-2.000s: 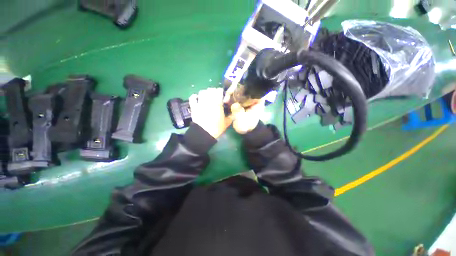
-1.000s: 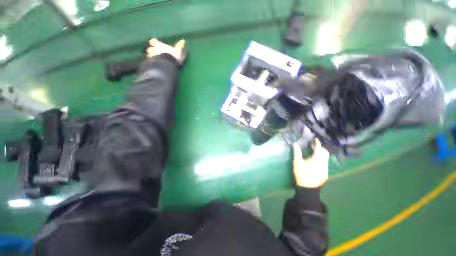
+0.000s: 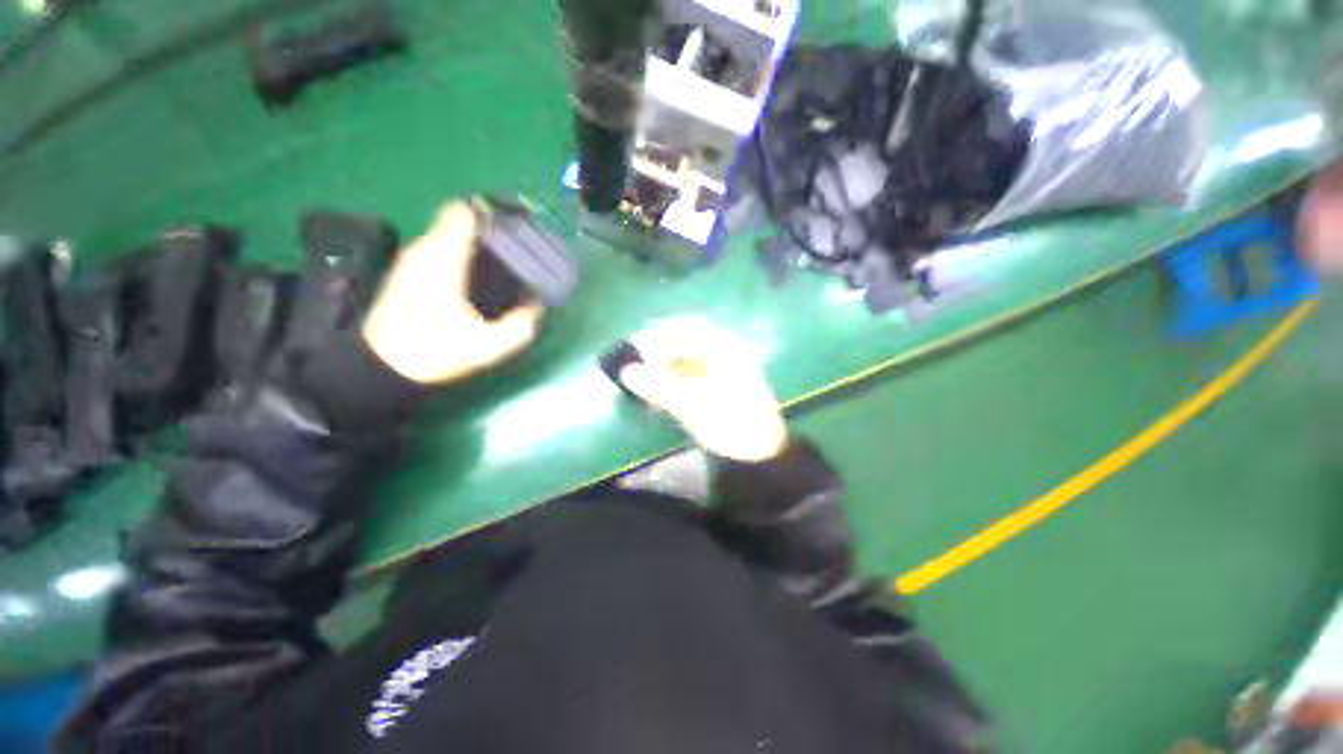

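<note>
My left hand is closed around a black handle housing, its block end facing right, over the green worktop. My right hand holds a small black part at its fingertips, right of the housing and apart from it. The electric screwdriver stands upright at the left side of the white screw feeder, untouched by my hands. A heap of small black parts lies right of the feeder. The picture is blurred.
Several black housings lie in a row at the left, partly behind my left sleeve. Another housing lies at the upper left. A clear plastic bag is at the upper right. A blue stool stands beyond the worktop's edge.
My left hand has come back from the far side of the worktop with a housing. My right hand has moved left from beside the heap with a small black part.
</note>
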